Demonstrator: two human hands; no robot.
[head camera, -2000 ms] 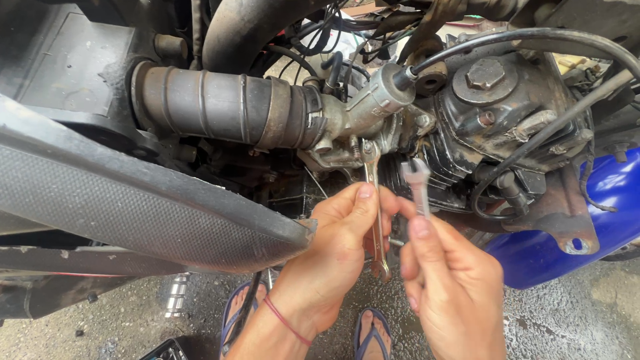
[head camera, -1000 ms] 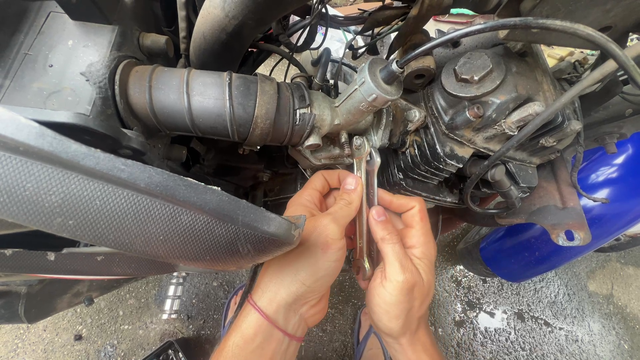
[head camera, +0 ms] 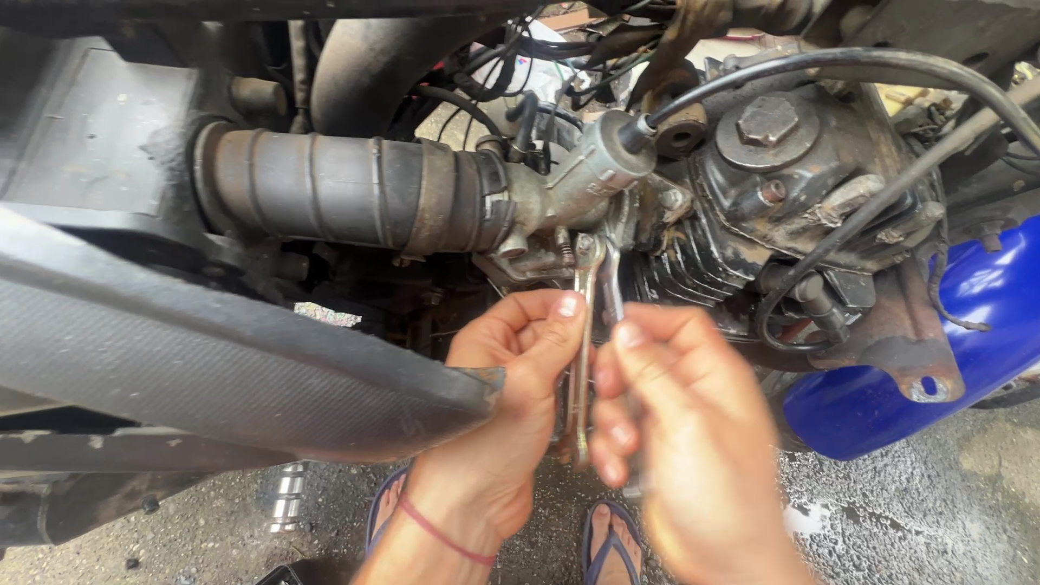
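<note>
My left hand (head camera: 520, 374) grips a combination wrench (head camera: 582, 366), which stands nearly upright with its upper end at the underside of the carburetor (head camera: 581, 183). Close on its right, a second wrench (head camera: 613, 280) is pinched between the thumb and fingers of my right hand (head camera: 691, 406), which is slightly blurred. The second wrench's upper end lies beside the first one's, below the carburetor; exactly what the two ends engage cannot be told. A ribbed rubber intake hose (head camera: 349, 191) joins the carburetor from the left, and a black cable enters its top.
The finned engine cylinder (head camera: 699, 268) and its head with a large hex cap (head camera: 766, 122) are at right, above a blue cylindrical object (head camera: 959, 341). A textured black plastic panel (head camera: 203, 349) reaches in from the left. A metal socket-like part (head camera: 288, 497) and feet in flip-flops are below.
My right hand has brought its wrench from apart on the right to close beside the left one, under the carburetor. My left hand keeps hold of its wrench.
</note>
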